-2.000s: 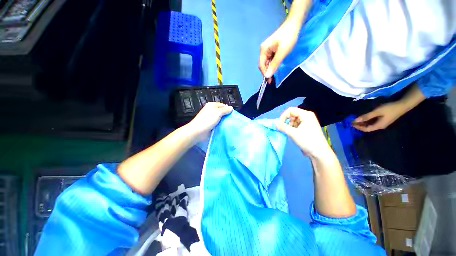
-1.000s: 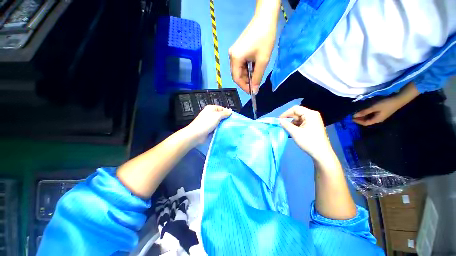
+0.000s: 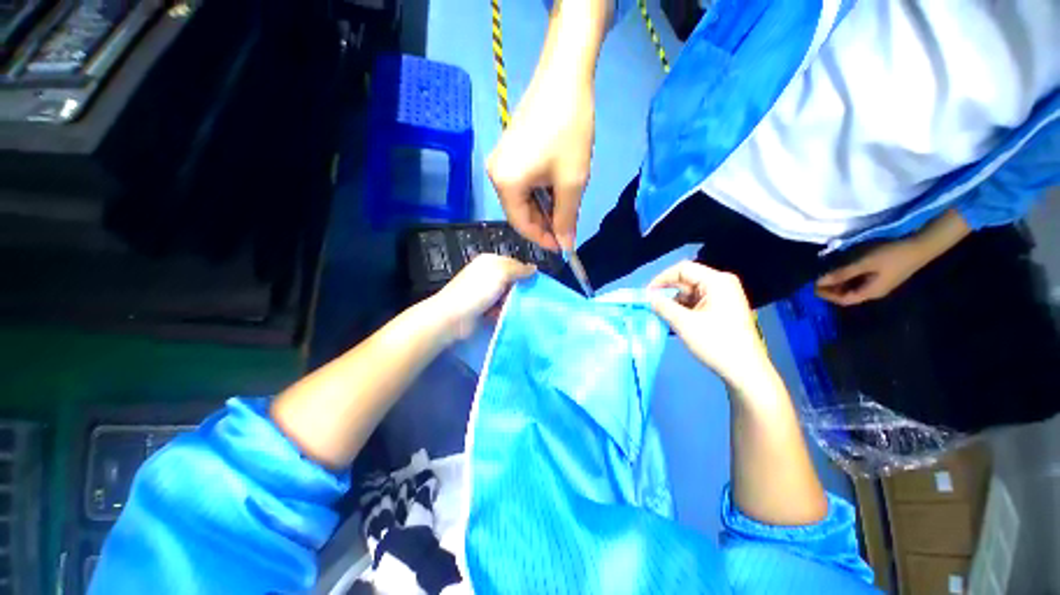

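The bright blue smock cloth (image 3: 570,407) with a white edge is stretched between my two hands over my lap. My left hand (image 3: 482,291) pinches its upper left corner. My right hand (image 3: 707,312) pinches its upper right edge between thumb and fingers. A coworker's hand (image 3: 546,157) holds a thin metallic tool (image 3: 578,270), scissors or tweezers, pointing down, with its tip at the cloth's top edge between my hands. Whether the tip is open or shut is too small to tell.
A black phone tray (image 3: 465,250) lies just beyond my left hand. A blue stool (image 3: 424,140) stands behind it. The coworker stands at the upper right, another hand (image 3: 889,270) hanging low. Cartons (image 3: 930,506) are at the lower right, dark tray stacks (image 3: 174,233) at the left.
The coworker's hand with the tool has moved left and down, bringing the tip to the cloth edge. My hands keep their hold and the cloth's top edge sits slightly lower.
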